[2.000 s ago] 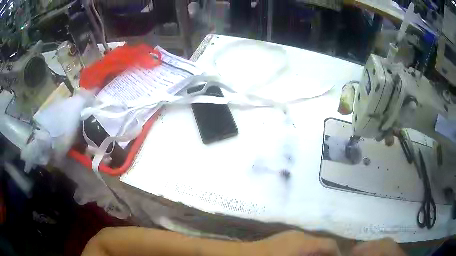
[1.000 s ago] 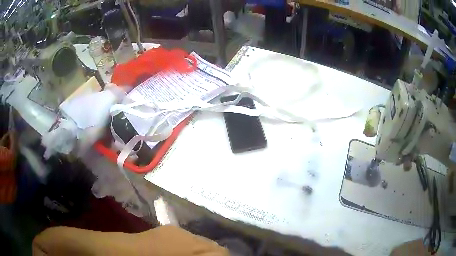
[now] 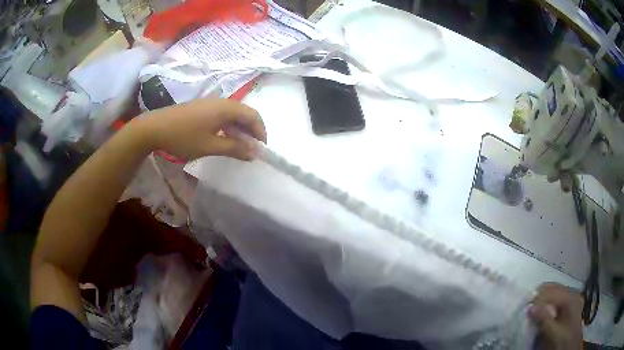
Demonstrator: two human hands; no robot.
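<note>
A thin white fabric piece (image 3: 308, 239) hangs from a gathered, ruffled waist edge (image 3: 383, 220) stretched diagonally over the front of the white table. My left hand (image 3: 222, 131) pinches the upper left end of this edge. My right hand (image 3: 557, 316) grips its lower right end near the bottom right of the view. The fabric's lower part hangs over the table's front edge towards my lap.
A black phone (image 3: 334, 99) lies under looped white tape (image 3: 404, 93). Black scissors (image 3: 592, 273) lie right, beside the sewing machine (image 3: 564, 126). Printed papers (image 3: 229, 51) and a red bag (image 3: 198, 19) are upper left. A red container with scraps is lower left.
The white fabric and both hands have come into view over the table front, with the gathered edge held stretched between them. The camera view has tilted down.
</note>
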